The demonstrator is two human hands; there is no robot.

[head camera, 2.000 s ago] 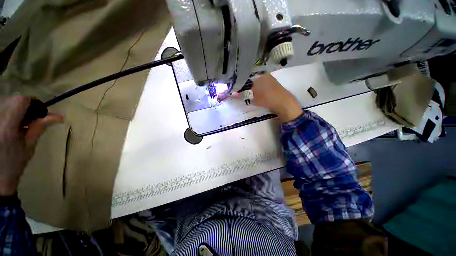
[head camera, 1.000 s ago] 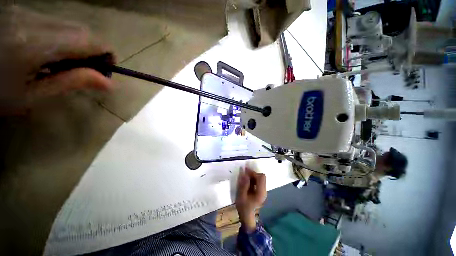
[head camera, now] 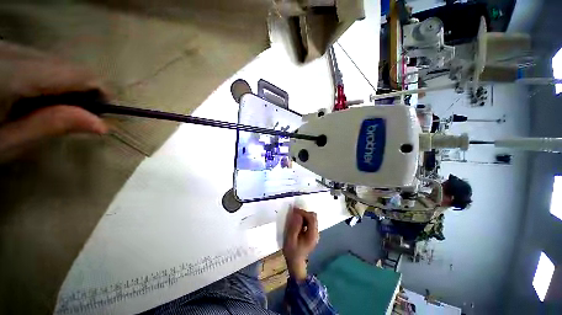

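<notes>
My left hand is blurred, cut off by the left edge, and closed around the dark handle of a long thin rod. The rod's far end is at an upper hole in the end face of the white brother sewing machine. My right hand rests near the table's front edge with its fingers curled; whether it holds anything small cannot be seen. Khaki cloth lies under and around my left hand, away from the needle. Bright light shines on the needle plate.
The white table has a printed ruler along its front edge. A folded khaki piece and a red-handled tool lie beyond the machine. Green cloth is beside the table. A person and other machines are in the background.
My right hand has left the needle area for the table's front. The rod's far end now shows at the hole in the machine head. The camera view has tilted strongly.
</notes>
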